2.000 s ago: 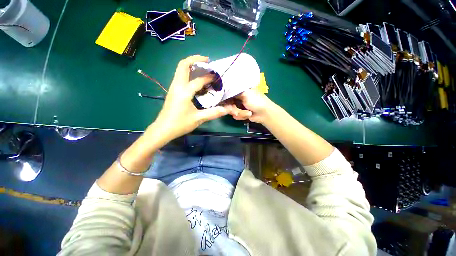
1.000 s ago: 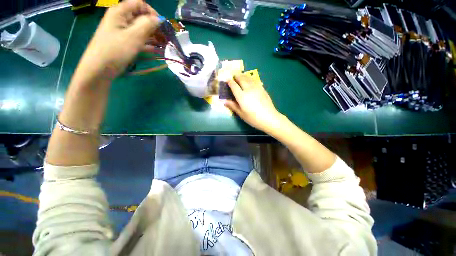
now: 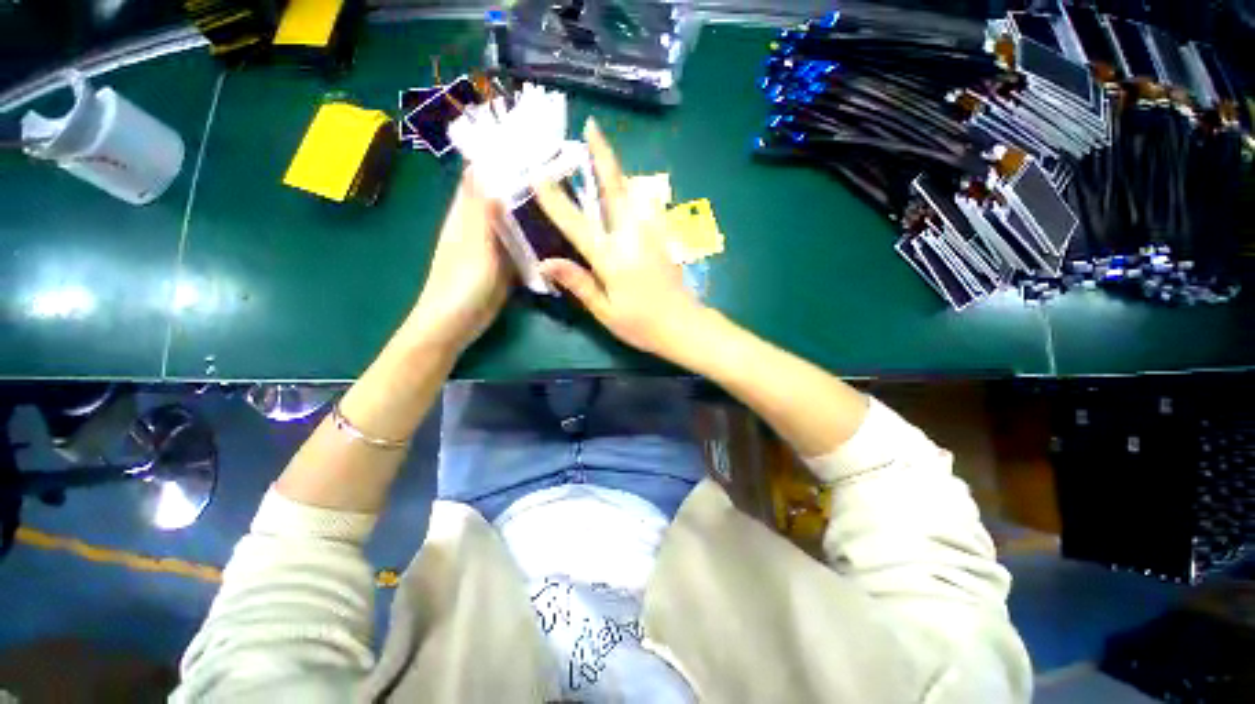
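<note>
A white housing (image 3: 512, 135) stands tilted between my hands near the middle of the mat, its upper end blurred. A dark display screen (image 3: 542, 220) shows in its side, facing me. My left hand (image 3: 475, 261) holds the housing from its left side. My right hand (image 3: 619, 255) lies over its right side, with the thumb and fingers at the screen and its pale edge. The fingers hide part of the screen. The wires seen earlier cannot be made out.
Yellow pads (image 3: 692, 230) lie right of my right hand. A yellow stack (image 3: 335, 151) and spare screens (image 3: 438, 116) lie behind on the left. Another housing (image 3: 121, 143) is far left. A clear bag (image 3: 592, 50) is at the back; cabled screens (image 3: 1025, 206) are piled right.
My left hand has come down from the raised dark cable to the housing's side. My right hand has moved from the housing's lower right onto the screen. The housing has turned, showing its screen.
</note>
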